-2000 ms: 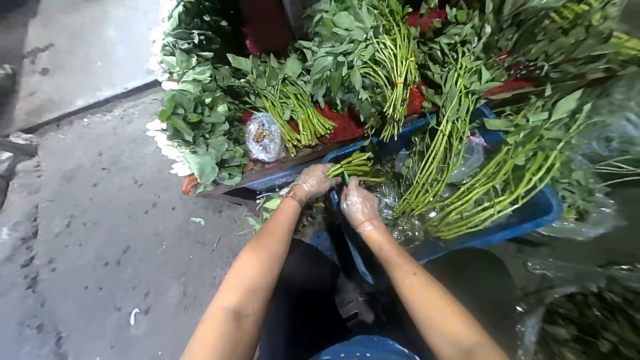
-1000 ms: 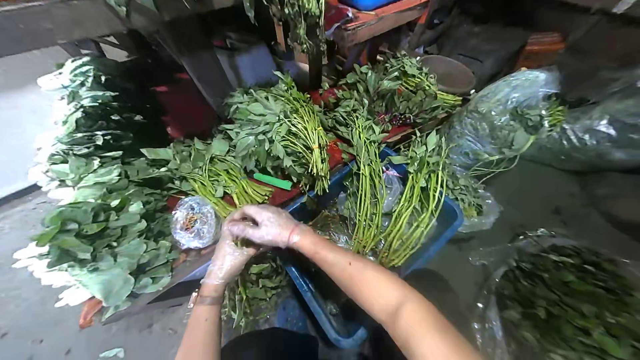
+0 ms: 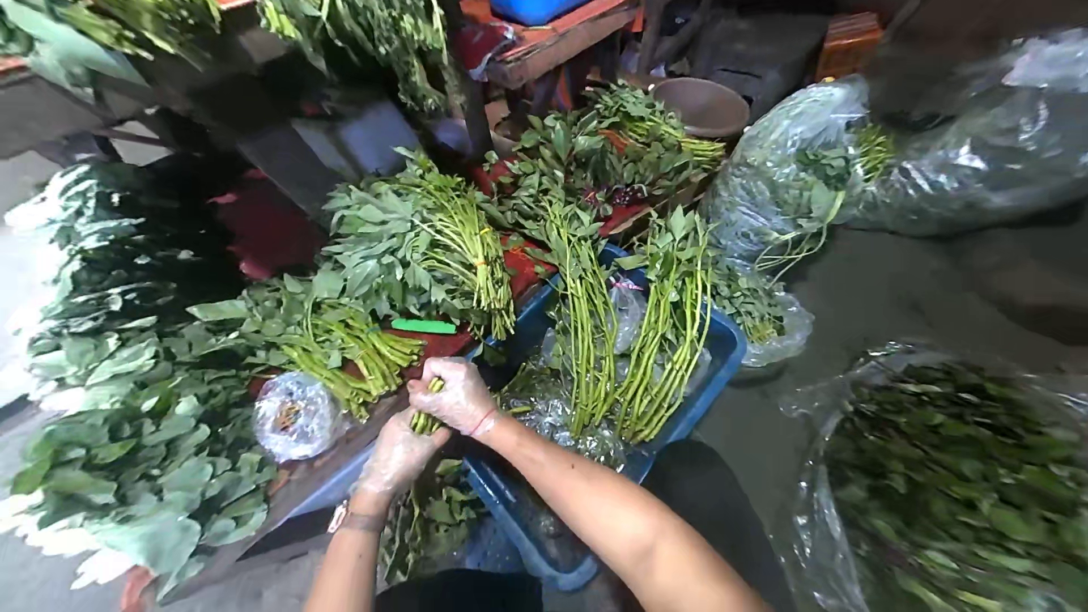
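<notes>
My left hand (image 3: 399, 455), in a clear plastic glove, grips a short bundle of green stems (image 3: 427, 412) whose leaves hang below it. Gloved as well, my right hand (image 3: 459, 395) closes around the upper end of that bundle. Just beyond both hands a green-handled tool (image 3: 423, 326), probably a knife, lies on the board beside a bunch of leafy stems (image 3: 365, 353). A clear plastic bag of rubber bands (image 3: 295, 416) rests to the left. Long leafy stems (image 3: 654, 374) lean in a blue plastic tub (image 3: 727, 340) right of my hands.
Stacked leafy greens (image 3: 161, 467) fill the left side. A banded bunch (image 3: 476, 255) lies behind the tool. Large clear plastic bags (image 3: 782, 170) of greens stand at the back right, and an open bag of leaves (image 3: 960, 476) sits at the lower right. A wooden table (image 3: 561, 42) stands behind.
Two seconds ago the green tool was in my right hand; it now lies on the board. My right hand has come onto the stem bundle beside my left. The view has swung considerably.
</notes>
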